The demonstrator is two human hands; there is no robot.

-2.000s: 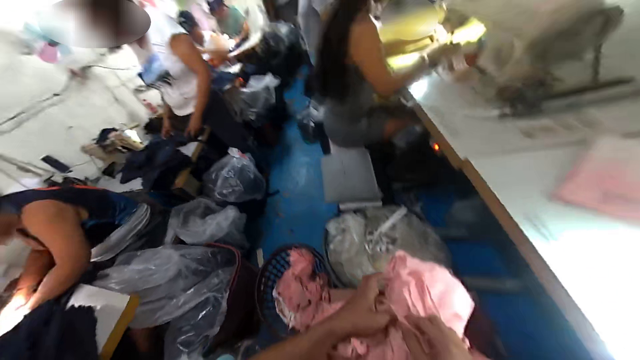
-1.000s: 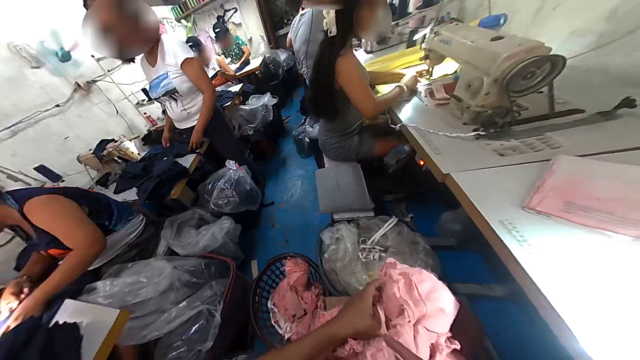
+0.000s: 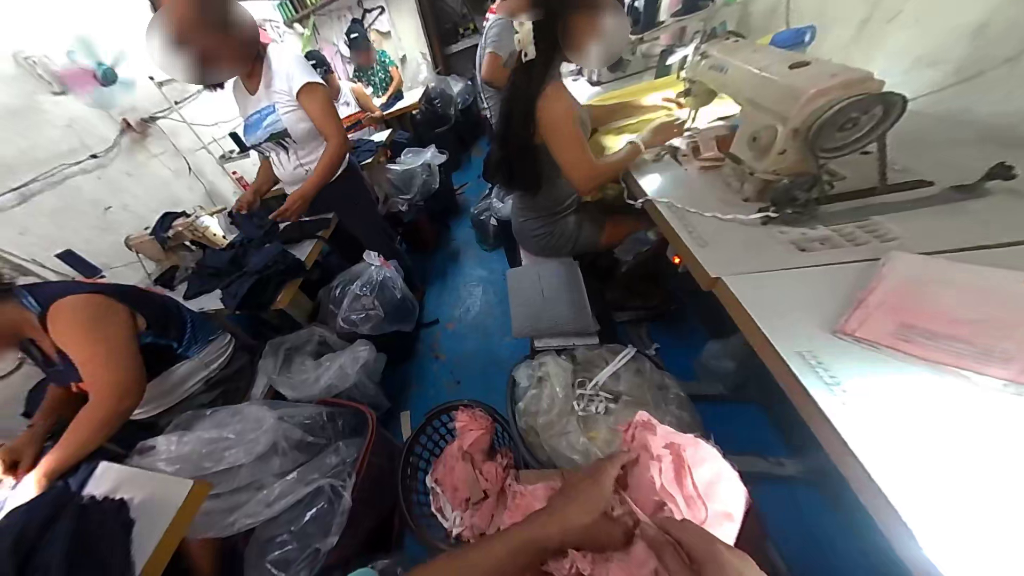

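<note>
Pink fabric (image 3: 684,480) is bunched at the bottom centre of the head view. My left hand (image 3: 588,504) grips its left part with bent fingers. Close beside it on the right, my right hand (image 3: 692,548) is closed on the same cloth at the bottom edge, its fingertips partly hidden. More pink fabric pieces (image 3: 472,472) lie in a dark plastic basket (image 3: 412,480) left of my hands. Folded pink fabric (image 3: 944,316) rests on the white table (image 3: 848,384) at the right.
A sewing machine (image 3: 784,104) stands on the right-hand worktable, where a person in grey sits. Clear plastic bags (image 3: 264,456) and a bag-lined container (image 3: 552,408) flank the blue floor (image 3: 460,320). Several people work at the left and back.
Both hands remain at the pink fabric, and its bunched shape has shifted. The view has swung slightly, bringing more of the sewing machine into sight than two seconds ago.
</note>
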